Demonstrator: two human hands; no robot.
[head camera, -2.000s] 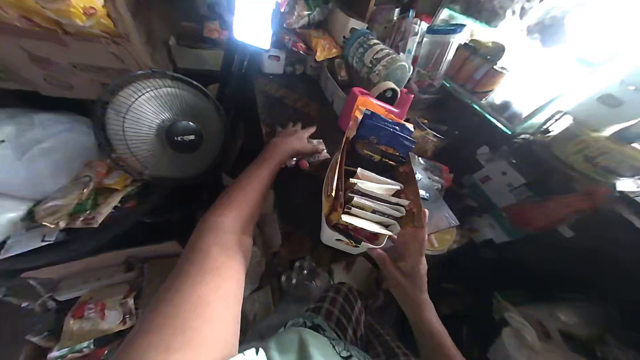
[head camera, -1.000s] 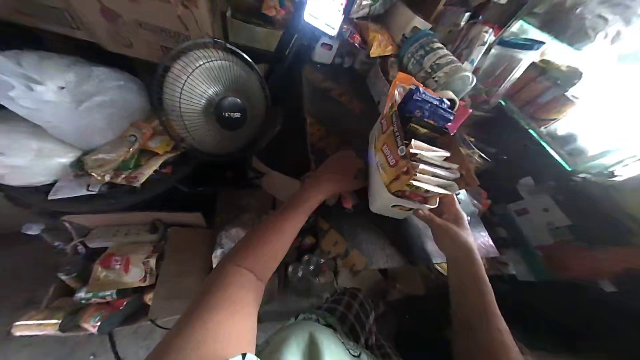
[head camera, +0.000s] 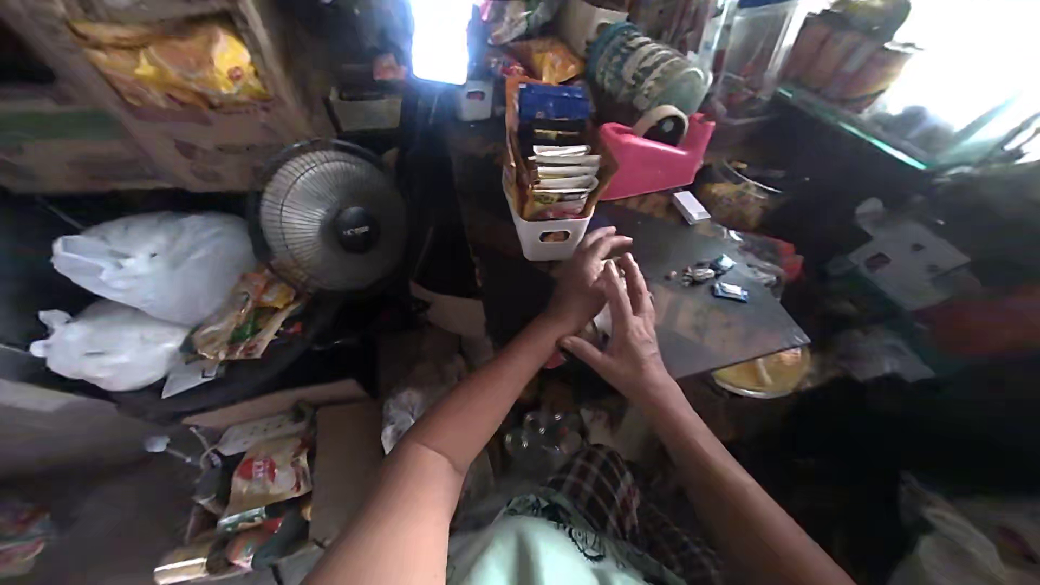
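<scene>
My left hand (head camera: 587, 280) and my right hand (head camera: 630, 333) are close together over the dark table, near its front edge. Something small and pale shows between them; what it is, and whether either hand grips it, I cannot tell. Just beyond my left hand stands a white plastic basket (head camera: 536, 237) filled with upright sachets (head camera: 562, 175) and packets. A pink tape dispenser (head camera: 654, 158) is to the right of the basket. Several small wrapped pieces, one a blue and white packet (head camera: 730, 292), lie on a dark board (head camera: 699, 325) to the right of my hands.
A round fan (head camera: 333, 219) stands at left, beside white plastic bags (head camera: 162, 264). An open cardboard box (head camera: 345, 463) with packets sits at lower left. Behind are a lit screen (head camera: 439, 41) and a stack of patterned round items (head camera: 646, 69). A yellow-lidded tub (head camera: 764, 372) sits under the board's edge.
The basket of sachets, held by my right hand before, now stands on the table beside the tape dispenser. My right hand has let go of it and come next to my left hand.
</scene>
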